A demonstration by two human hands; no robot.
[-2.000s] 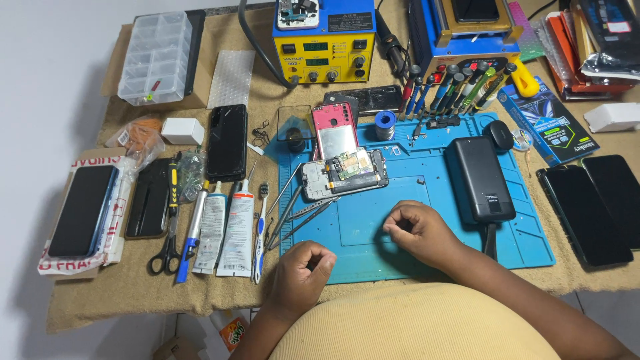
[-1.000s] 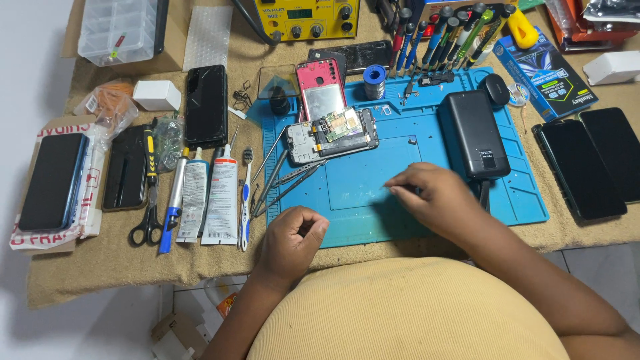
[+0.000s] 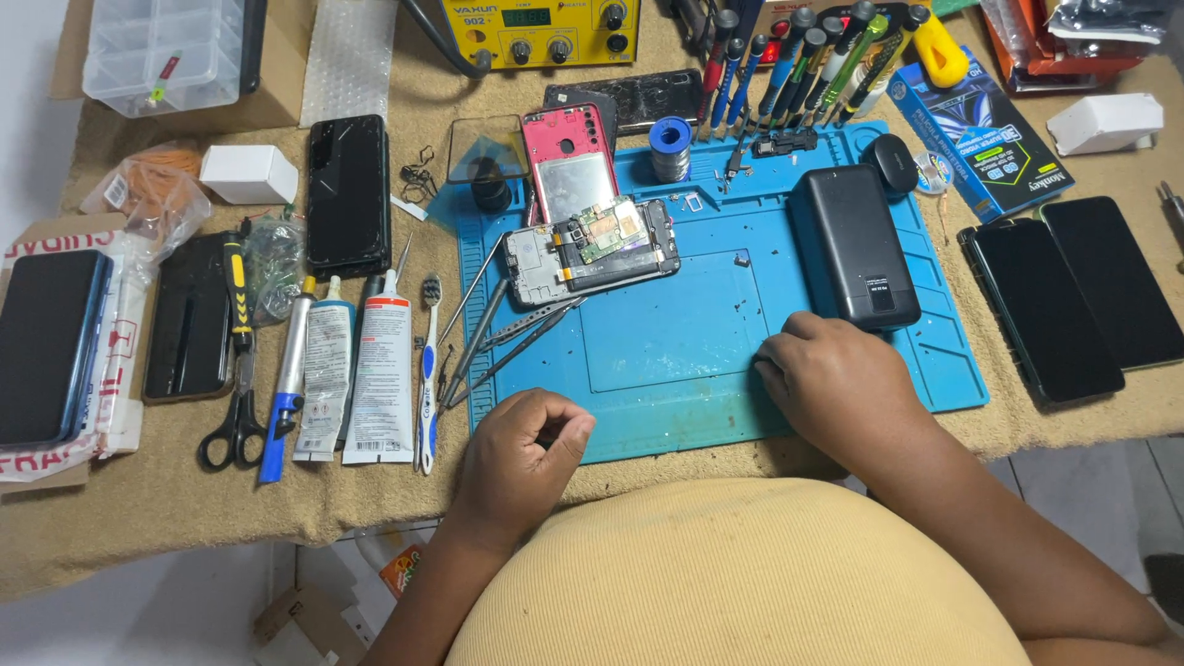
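My left hand (image 3: pixel 525 460), loosely curled with nothing seen in it, rests at the front left edge of the blue silicone repair mat (image 3: pixel 675 351). Fingers bent, my right hand (image 3: pixel 832 384) lies on the mat's right part, just before a black power bank (image 3: pixel 856 250); its palm side is hidden. Between and beyond the hands, an opened phone with exposed circuit board (image 3: pixel 606 242) leans over a red phone housing (image 3: pixel 572 157). Tweezers (image 3: pixel 527 324) and a toothbrush (image 3: pixel 427 388) lie beyond my left hand. A solder spool (image 3: pixel 670 148) stands at the mat's back.
Screwdrivers (image 3: pixel 795 69) stand in a row behind the mat, near a yellow soldering station (image 3: pixel 546 32). Glue tubes (image 3: pixel 381 379), scissors (image 3: pixel 239 416) and a desoldering pump (image 3: pixel 287 388) lie left. Several phones flank the mat, including a black one (image 3: pixel 1045 310) at right.
My right hand has moved nearer to the power bank, its fingers turned down onto the mat. My left hand stays curled at the front edge. The view has shifted.
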